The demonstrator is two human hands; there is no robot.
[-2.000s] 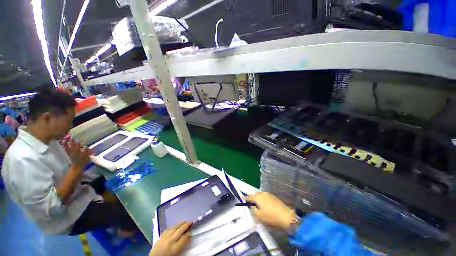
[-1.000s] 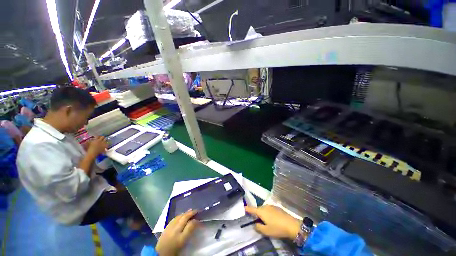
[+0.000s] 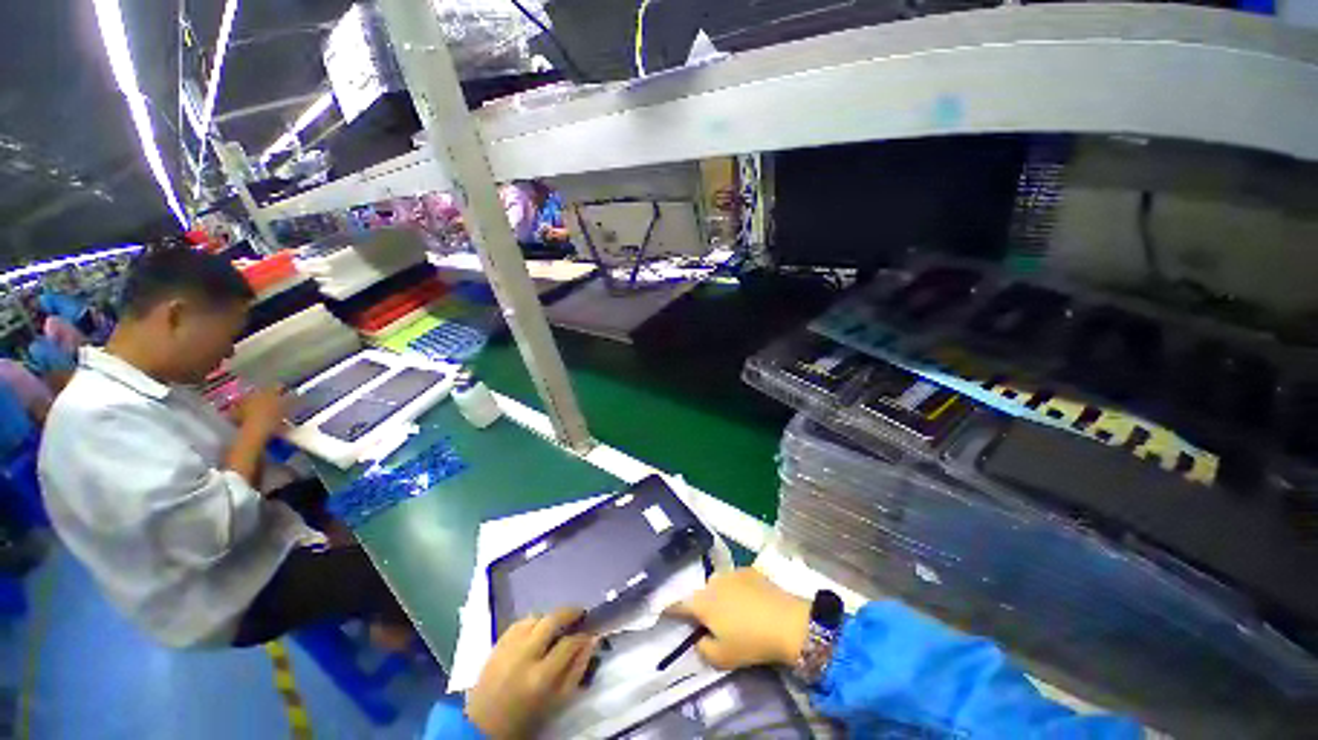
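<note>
A dark tablet back cover [image 3: 600, 554] with small white patches lies tilted on white sheets [image 3: 474, 614] on the green bench. My left hand [image 3: 535, 674] rests at its near left edge, with a small dark piece by the fingertips; its grip is unclear. My right hand [image 3: 744, 619] is at the cover's near right edge, fingers on the white sheet, with a thin black stick [image 3: 679, 648] under it. A second dark cover [image 3: 723, 711] is cut off by the bottom edge.
A tall stack of clear blister trays [image 3: 925, 535] stands at the right. A metal post [image 3: 499, 260] and a shelf [image 3: 896, 87] are beyond the bench. A white bottle [image 3: 474, 402], blue film [image 3: 398, 484] and a foam tray [image 3: 422, 379] lie farther left. A seated person [image 3: 159, 463] is at left.
The white sheet at the cover's near right corner sits lower than a second ago. My right hand has moved slightly left and up. The small dark piece now shows by my left fingertips.
</note>
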